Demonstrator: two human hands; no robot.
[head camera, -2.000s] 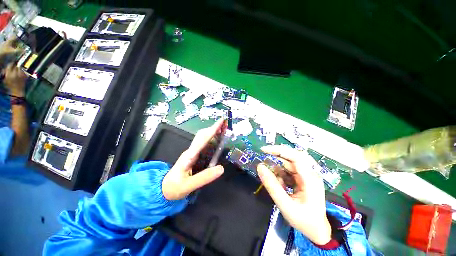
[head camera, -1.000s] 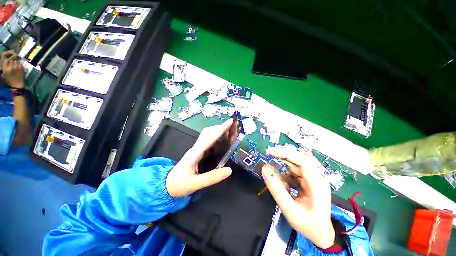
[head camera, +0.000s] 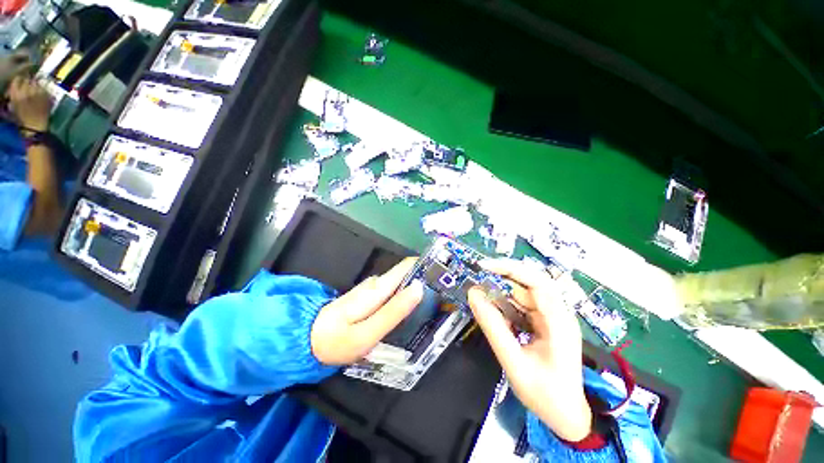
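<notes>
My left hand (head camera: 366, 316) holds a phone mid-frame (head camera: 394, 363) with a silver-white rim and dark inside, tilted over the black foam tray (head camera: 348, 398). My right hand (head camera: 538, 348) holds a blue-black mainboard (head camera: 449, 277) between thumb and fingers. The board lies over the upper part of the frame; whether it is seated cannot be told. A short yellow tip shows below my right fingers. My left hand covers part of the frame.
Stacked black trays (head camera: 237, 118) with phone frames stand at left. Loose boards (head camera: 388, 172) lie behind the tray. A single phone (head camera: 682, 220) and a dark slab (head camera: 540, 119) are on green. A yellow-wrapped post (head camera: 759, 294) and red bin (head camera: 772, 425) are at right. Another person's hand (head camera: 32, 104) shows upper left.
The frame in my left hand has turned from edge-on to show its inner side, and now sits under the mainboard. Phones on the green surface appear further right.
</notes>
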